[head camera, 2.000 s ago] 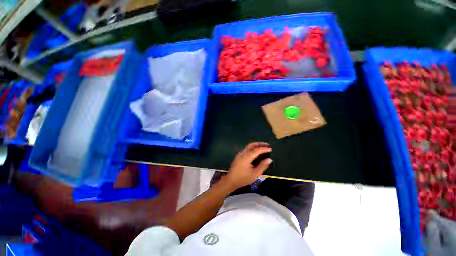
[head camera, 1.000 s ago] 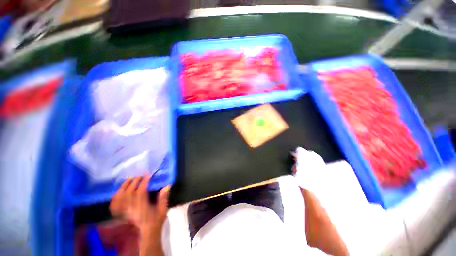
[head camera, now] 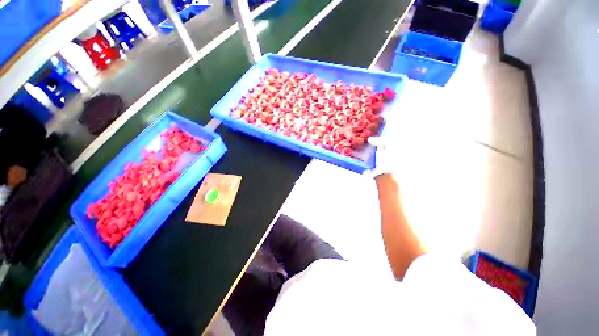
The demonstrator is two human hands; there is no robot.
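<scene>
The long blue tray holds close rows of red and pale joined pieces. My right hand, in a white glove, is at this tray's near right edge, washed out by glare; its fingers and any hold cannot be made out. My left hand is not in view. The tan board lies on the dark bench with the green disc on it. The smaller blue tray left of the board holds a loose heap of red parts.
A blue tray with white liner is at the lower left. A blue tray of red parts is on the floor at the lower right. A blue crate and a black crate stand beyond the bench. A white wall is at the right.
The view has swung right, towards the long tray. My gloved right hand has moved from the bench's front edge to the long tray's edge. My left hand has gone out of view.
</scene>
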